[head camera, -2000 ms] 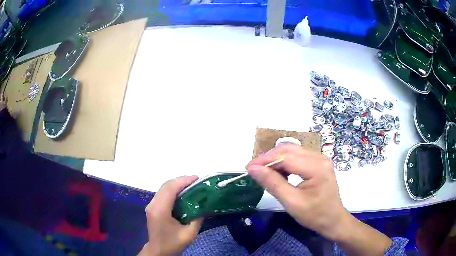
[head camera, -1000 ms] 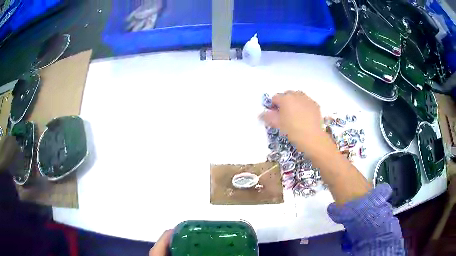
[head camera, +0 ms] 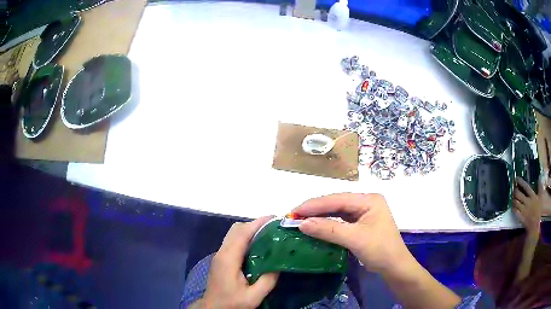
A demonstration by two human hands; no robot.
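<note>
A glossy dark green housing (head camera: 296,253) is held over my lap at the bench's front edge. My left hand (head camera: 238,265) grips its left side. My right hand (head camera: 356,232) pinches a small silver badge with a red-orange part (head camera: 291,221) against the housing's upper edge. The white oval dish (head camera: 317,143) sits on the brown card (head camera: 290,163), with a thin pale stick (head camera: 342,137) resting in it. The pile of silver badges (head camera: 393,121) lies right of the dish.
Green housings (head camera: 98,90) lie on the cardboard sheet (head camera: 90,142) at left. More housings (head camera: 485,188) lie and overlap at right. A white bottle (head camera: 339,15) stands at the back. Another person's hand (head camera: 527,202) is at the far right.
My right hand has come from the badge pile to the housing with a badge. The housing is raised further into view. Another person's hand has appeared at far right. The view has shifted.
</note>
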